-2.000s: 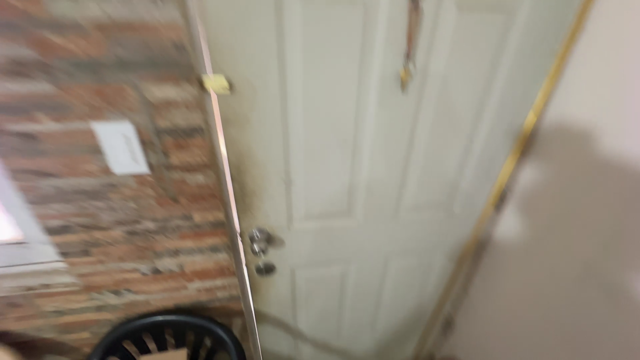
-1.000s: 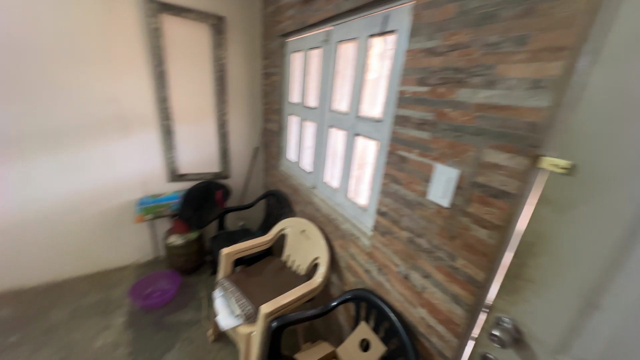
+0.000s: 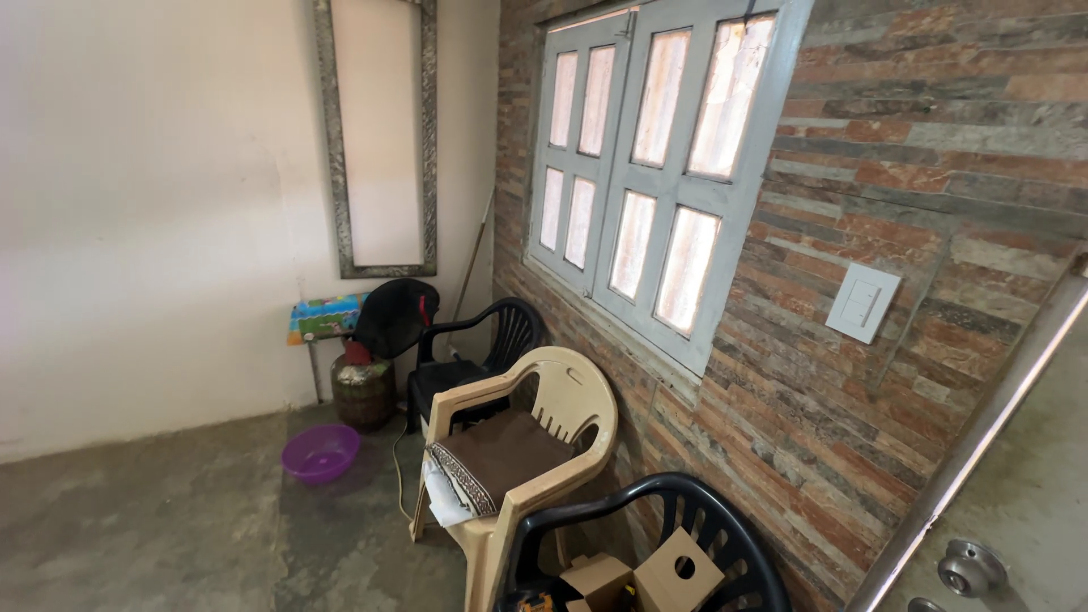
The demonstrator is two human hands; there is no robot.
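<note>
Neither of my hands shows in the head view. Closest at the bottom is a black plastic armchair with an open cardboard box on its seat. Behind it stands a beige plastic armchair, a brown cushion with a patterned edge and a white cloth on it. Another black plastic chair is by the corner. A purple plastic basin sits on the floor, near a gas cylinder.
A door with a round metal knob is at the lower right. The stone-clad wall holds a light switch and a grey paned window. An ornate frame hangs on the pale wall; a long pole leans in the corner.
The view has swung from the door to the window, chairs and corner. No object has plainly moved.
</note>
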